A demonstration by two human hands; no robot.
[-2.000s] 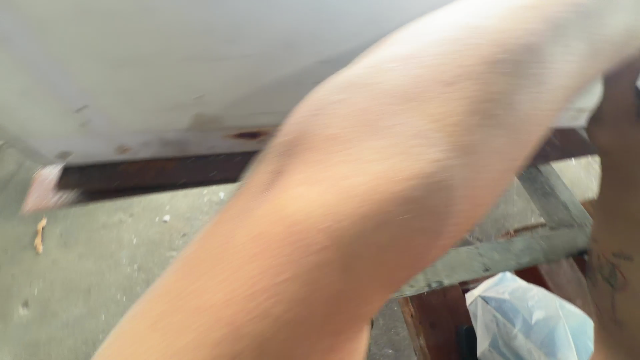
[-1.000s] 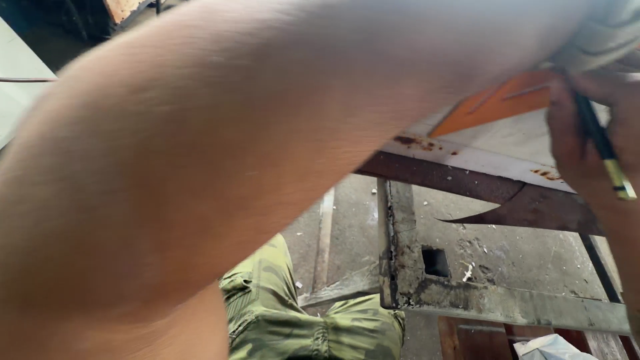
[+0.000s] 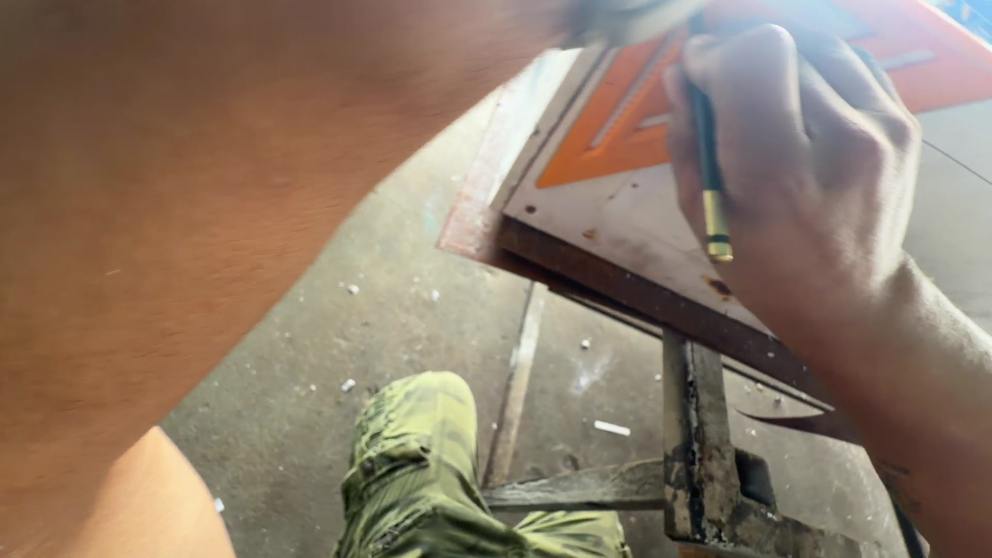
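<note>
In my right hand [image 3: 806,155] is a dark green pencil [image 3: 707,147], its gold ferrule end pointing down toward me. That hand rests over an orange triangular set square [image 3: 612,116], which lies on a pale, rust-spotted panel [image 3: 651,209]. My left forearm crosses the upper left, large and close. At its far end a pale, blurred covering [image 3: 643,19] shows at the top edge; whether it is a glove or a wrist band I cannot tell. The fingers of my left hand are hidden, so their hold is not visible.
A dark rusty metal edge [image 3: 620,283] runs along the panel's near side. Below it stands a worn frame [image 3: 697,434] with a crossbar. Legs in camouflage trousers [image 3: 434,465] are at bottom centre. White bits and a short white stick [image 3: 612,428] lie on the concrete floor.
The view has shifted a lot. The pencil hand, at the right edge a second ago, now lies further inward over the orange set square, more of which shows.
</note>
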